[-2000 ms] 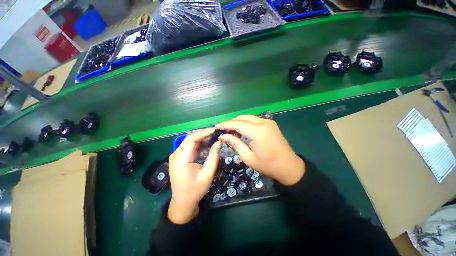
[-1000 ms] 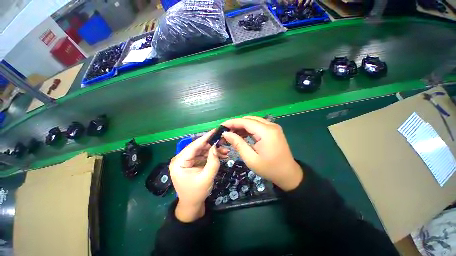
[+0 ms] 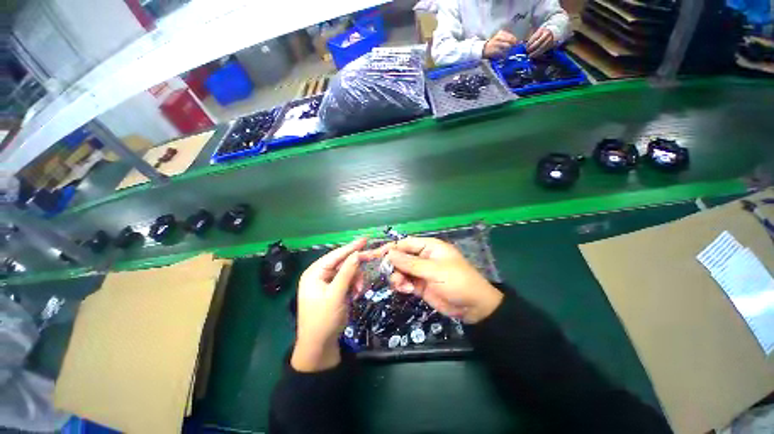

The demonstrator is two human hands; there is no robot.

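Observation:
My left hand (image 3: 327, 297) and my right hand (image 3: 437, 275) meet above the grey parts tray (image 3: 416, 351). The right fingertips pinch a small part with a pale face (image 3: 387, 264). The left fingertips are close to it; whether they also grip something is unclear. The tray holds jumbled dark parts and silver-white discs (image 3: 417, 336). A black housing (image 3: 276, 268) with a pale disc lies left of my hands. Another dark shape is mostly hidden behind my left hand.
A green conveyor (image 3: 458, 161) runs across, with black units (image 3: 558, 170) on it. Cardboard sheets (image 3: 136, 339) lie left, another (image 3: 653, 297) with a striped label sheet (image 3: 743, 284) right. Beyond are a grey plastic bag (image 3: 373, 93), blue trays (image 3: 246, 136) and a person (image 3: 496, 25).
The view has tilted up, bringing the person across the belt into view. My hands have drawn slightly apart, and the dark piece between my fingertips no longer shows; a small pale-faced part does.

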